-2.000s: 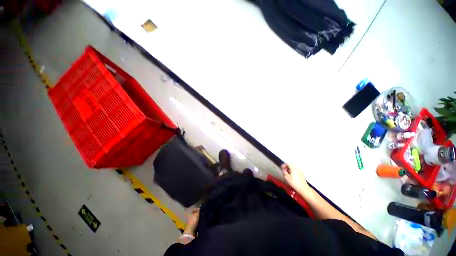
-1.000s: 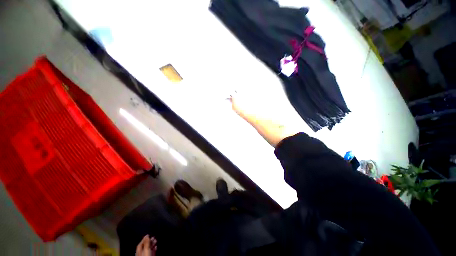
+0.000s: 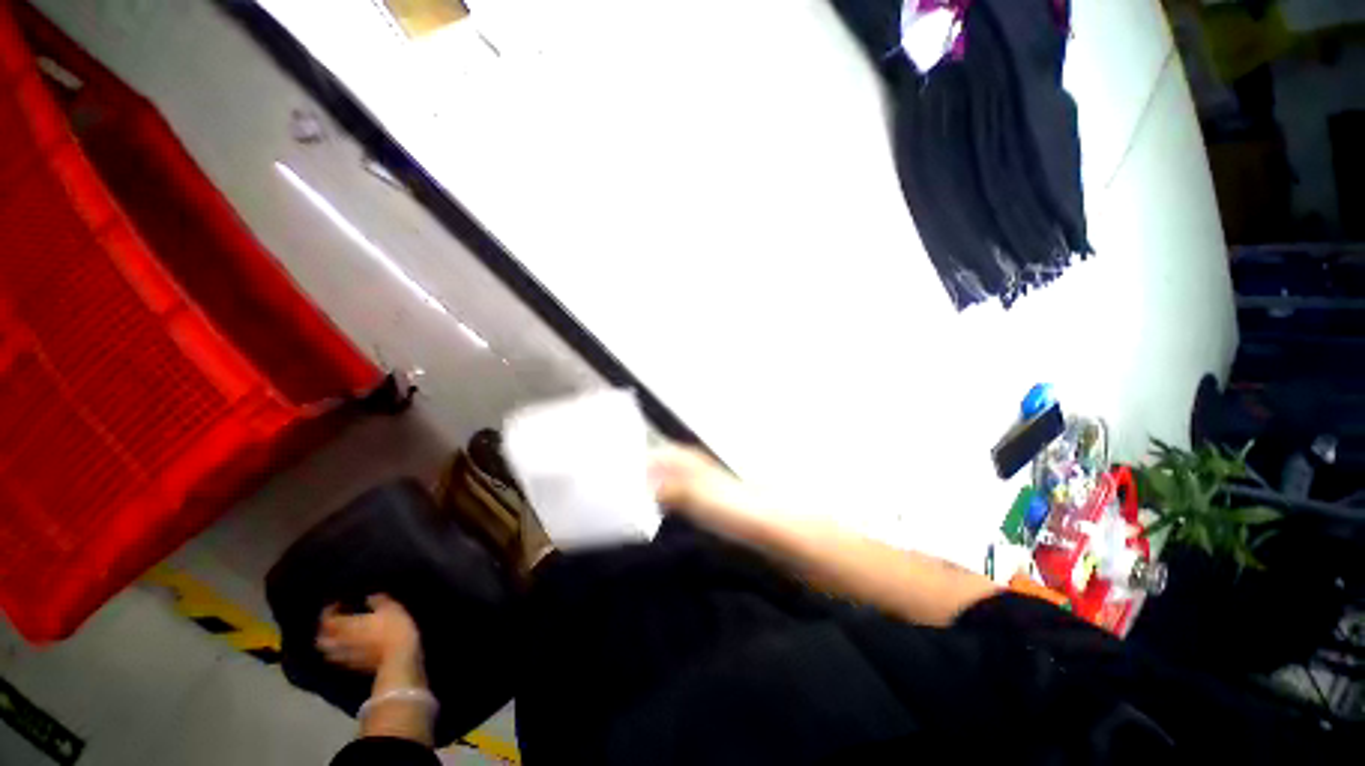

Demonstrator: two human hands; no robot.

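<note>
A white, blurred, flat-looking rectangular thing (image 3: 581, 467) is in front of me beside the table edge. My right hand (image 3: 689, 486) is at its right edge and grips it; the fingertips are blurred. My left hand (image 3: 367, 635), with a pale band at the wrist, is over the dark padded stool seat (image 3: 449, 576). Its fingers are spread a little and nothing shows in them; I cannot tell if it touches the seat. The bundle of black fringed pieces (image 3: 996, 165) lies on the white table (image 3: 749, 225), with a magenta tie and white tag at the top.
A large red perforated crate (image 3: 135, 344) stands on the floor at left. A yellow-brown piece (image 3: 427, 15) is at the table's top left. At right are a dark phone (image 3: 1027, 440), a red tray of small items (image 3: 1100, 576) and a potted plant (image 3: 1213, 501).
My right hand has drawn back from over the table to its edge and now holds the white thing, which did not show before. My left hand has come further into view over the stool.
</note>
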